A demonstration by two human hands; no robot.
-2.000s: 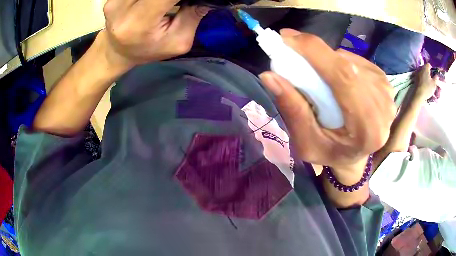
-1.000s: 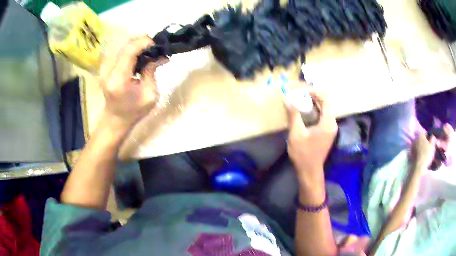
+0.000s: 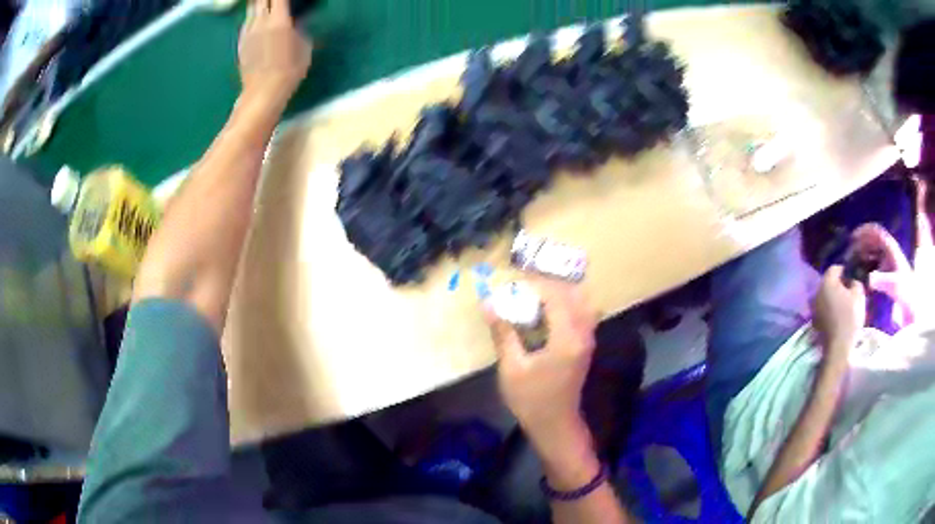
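My left hand (image 3: 273, 46) is stretched out over the green conveyor belt (image 3: 379, 46), near the top edge. A bit of a dark thing shows at its fingers, cut off by the frame; whether it is held cannot be told. My right hand (image 3: 549, 358) is around the white glue bottle (image 3: 515, 304) at the table's front edge. Small blue tips (image 3: 454, 279) show beside the bottle. A long pile of black moulded pieces (image 3: 513, 133) lies across the tan table (image 3: 308, 358). A small printed packet (image 3: 550, 255) lies just beyond my right hand.
A drink bottle with yellow label (image 3: 113, 220) stands at left beside my forearm. More black pieces (image 3: 836, 36) lie at the table's upper right. Clear film (image 3: 754, 174) covers the right part. At right, another person's hands (image 3: 843, 297) hold a dark piece. A blue stool (image 3: 666, 461) is below.
My left hand has moved from above the table out over the belt; the black piece it held no longer shows clearly. My right hand still holds the glue bottle low at the table edge.
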